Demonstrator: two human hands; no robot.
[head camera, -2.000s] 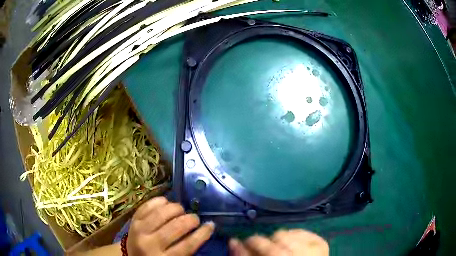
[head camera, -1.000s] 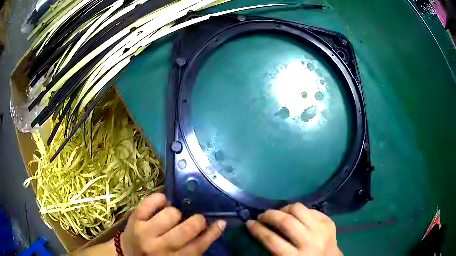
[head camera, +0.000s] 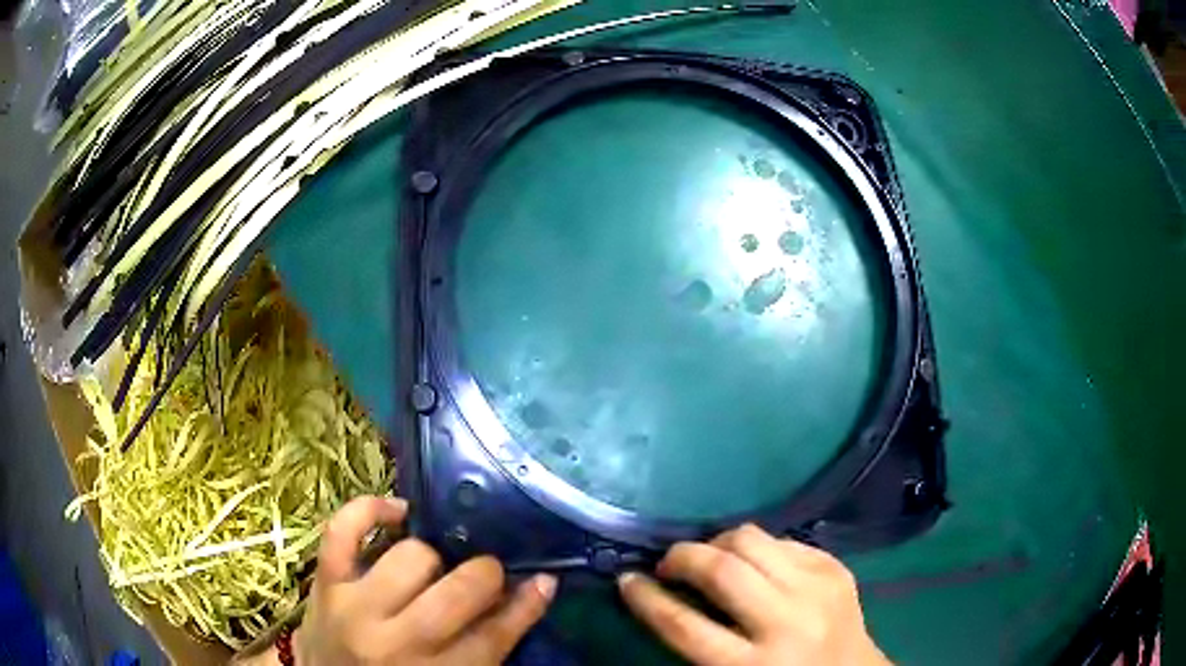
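A black plastic frame (head camera: 501, 514) with a large round opening lies on the green table covering. My left hand (head camera: 410, 592) is at the frame's lower left corner, its fingertips on the near edge. My right hand (head camera: 754, 599) is at the near edge just right of the lower boss, fingers bent against the rim. Both hands' fingertips press or hold the edge; a strip between them cannot be made out. The near edge is partly hidden under the fingers.
A bundle of black and pale yellow strips (head camera: 260, 143) fans across the upper left. Below it, curly yellow liners (head camera: 247, 455) fill a cardboard box (head camera: 65, 429). Clear plastic (head camera: 50, 312) is at the far left. A thin dark strip (head camera: 956, 576) lies on the green covering (head camera: 1041, 390) at lower right.
The frame has shifted left in view and turned slightly. My right hand has come up from below onto the frame's near edge. My left hand stays at the lower left corner.
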